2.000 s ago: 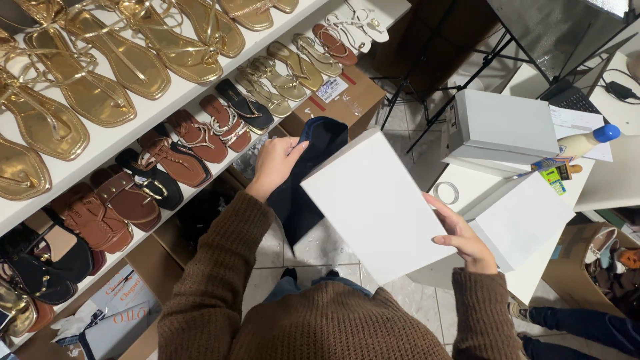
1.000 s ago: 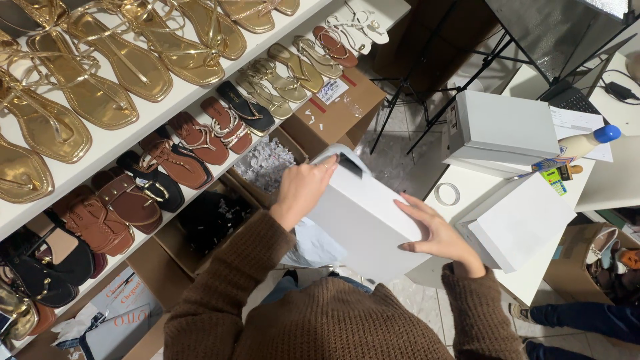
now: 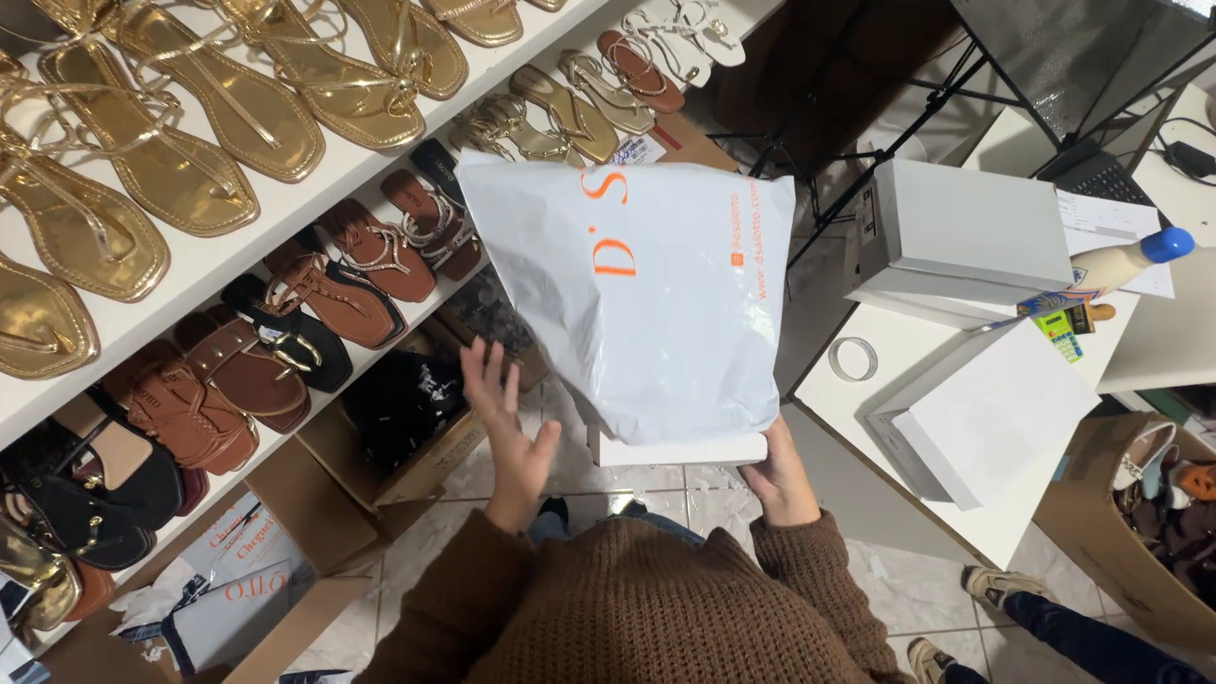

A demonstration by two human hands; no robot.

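A white plastic mailer bag (image 3: 655,323) with orange writing covers most of a white box (image 3: 679,451), whose near end shows below the bag's edge. My right hand (image 3: 781,475) grips that box at its near right corner, the fingers partly hidden beneath it. To the left of the bag, my left hand (image 3: 508,427) is raised with spread fingers and holds nothing.
Gold sandals (image 3: 218,95) fill the upper shelf at left; brown and black sandals (image 3: 332,294) line the lower one. Cardboard boxes (image 3: 418,465) stand underneath. At right, a white table (image 3: 826,389) bears shoe boxes, tape and a bottle. A person's legs (image 3: 1073,627) show lower right.
The white box, bare two seconds ago, is now mostly inside the mailer bag. My left hand has let go and stands apart from it; my right hand still holds the box.
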